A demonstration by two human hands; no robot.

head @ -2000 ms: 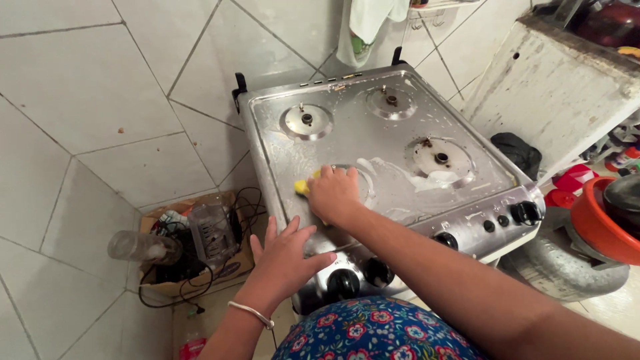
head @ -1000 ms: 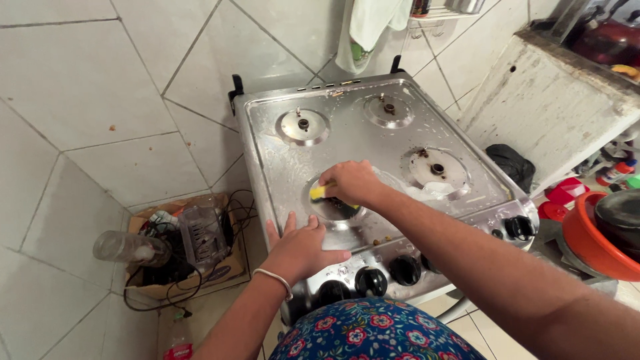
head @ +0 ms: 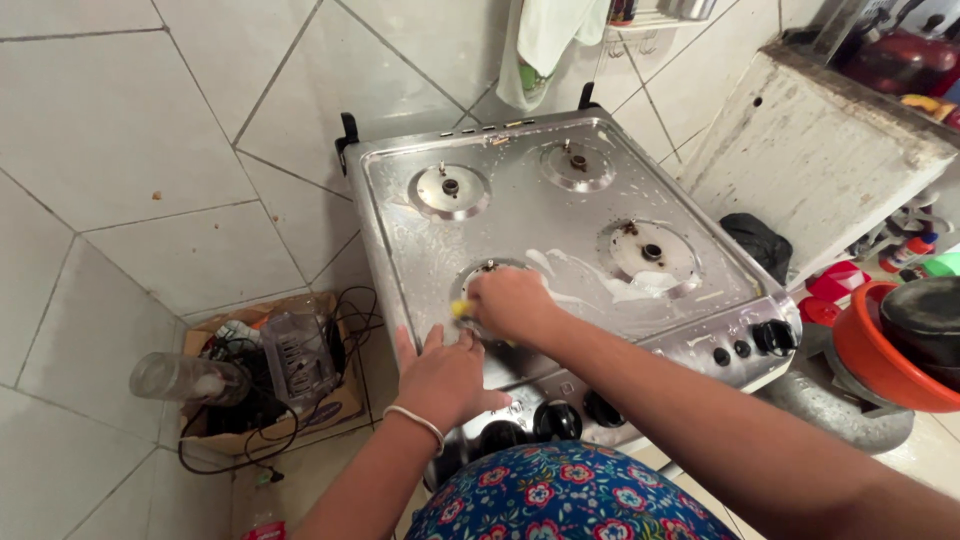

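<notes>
My right hand [head: 514, 304] grips a yellow sponge [head: 463, 308], mostly hidden under the fingers, over the front-left burner well of a stainless steel gas stove [head: 517, 217]. My left hand [head: 446, 379] rests with spread fingers on the stove's front-left edge and holds nothing. White foam [head: 652, 283] lies on the cooktop by the front-right burner base [head: 651, 252], which has dark residue. Burner caps and grates are off the wells. Black control knobs [head: 557, 420] line the front panel.
At the left, a cardboard box [head: 349, 390] holds cables and a clear plastic bottle [head: 187, 377]. A cloth [head: 559, 37] hangs behind the stove. On the right are a black bag [head: 757, 244], a worn white counter side [head: 795, 157] and an orange basin [head: 892, 360] with dark cookware.
My right hand has stayed around the front-left burner well, shifting with the sponge. My left hand remains at the stove's front-left edge.
</notes>
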